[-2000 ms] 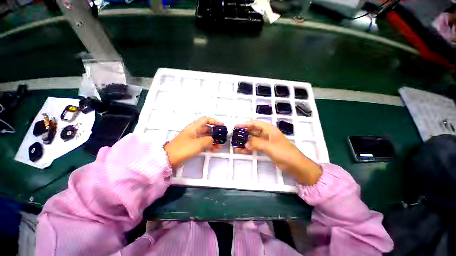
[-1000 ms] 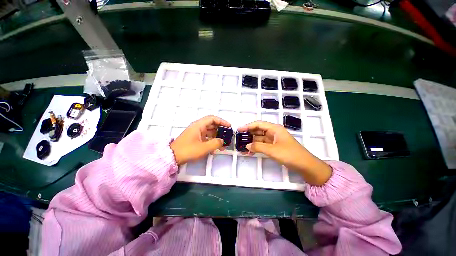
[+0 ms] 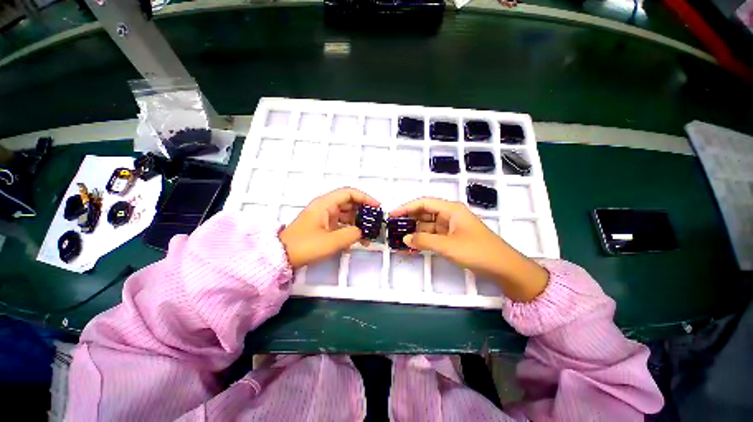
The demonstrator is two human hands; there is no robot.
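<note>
My left hand [image 3: 326, 229] holds a black watch body [image 3: 369, 221] between thumb and fingers. My right hand [image 3: 446, 235] holds a second watch body [image 3: 400, 232] the same way. The two units are side by side, close together, above the middle of the white blister tray [image 3: 334, 185]. Their dark faces show light reflections. Several more black watch bodies [image 3: 479, 161] lie in pockets at the tray's upper right. One unit [image 3: 516, 162] there sits tilted in its pocket.
Left of the tray lie a smartphone [image 3: 183, 205], a zip bag [image 3: 173, 117] and white paper with sample parts [image 3: 142, 194]. A second smartphone [image 3: 634, 231] lies right of the tray. A metal post [image 3: 149, 51] stands at the upper left. The dark green conveyor [image 3: 272, 58] runs behind.
The view has shifted slightly. Both hands still hold their watch bodies near each other; the left unit's face has tilted a little. The units in the tray stay in their pockets.
</note>
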